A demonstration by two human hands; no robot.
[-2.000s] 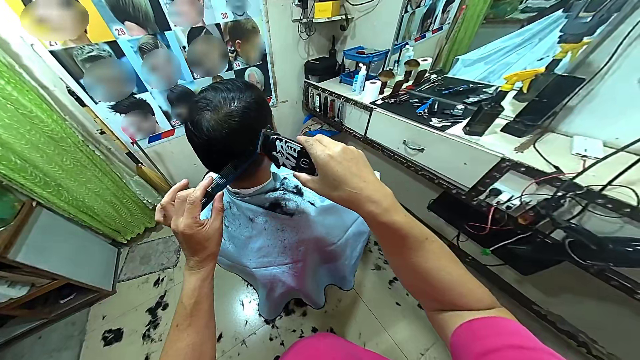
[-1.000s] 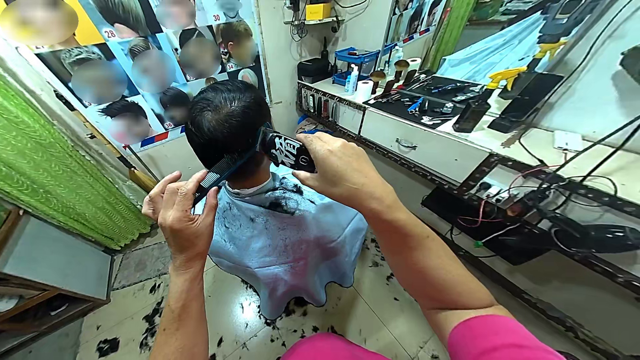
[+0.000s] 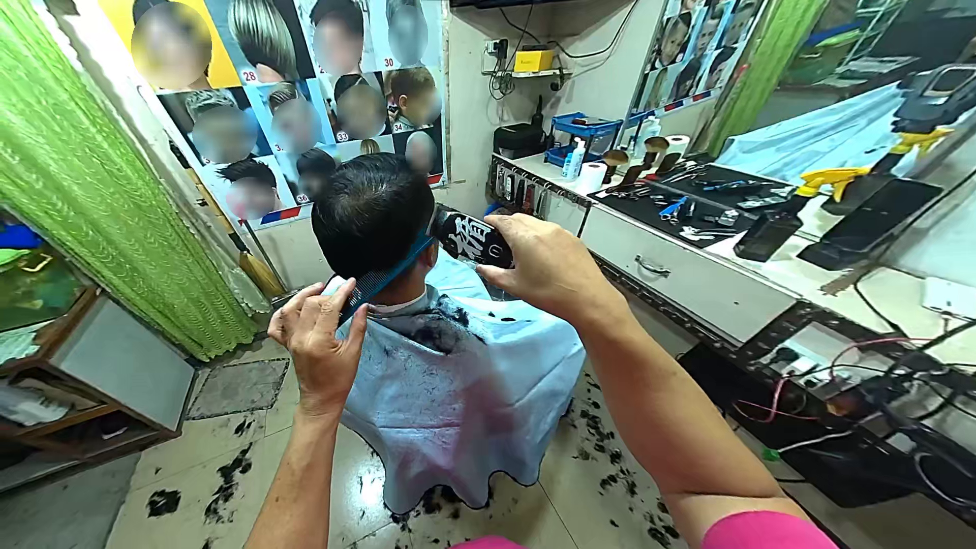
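Observation:
My left hand (image 3: 324, 339) grips a blue comb (image 3: 381, 278), which slants up to the right across the back of a seated person's dark-haired head (image 3: 374, 217). In my right hand (image 3: 545, 263) is a black hair clipper (image 3: 471, 241) with white markings, its blade end close to the comb's upper end at the right side of the head. A light blue barber's cape (image 3: 465, 396) covers the person's shoulders and back, and dark hair clippings lie on its upper part. The clipper's blade is partly hidden.
A counter (image 3: 709, 286) runs along the right, with a black mat (image 3: 686, 198) of tools, spray bottles (image 3: 789, 213) and brushes. Cables (image 3: 839, 366) hang below it. At the left are a green curtain (image 3: 130, 175) and a wooden cabinet (image 3: 114, 381). Cut hair is scattered over the tiled floor (image 3: 198, 457).
The comb's slant against the back of the head has shifted slightly between frames. Both hands keep hold of their tools, and the clipper stays at the head's right side.

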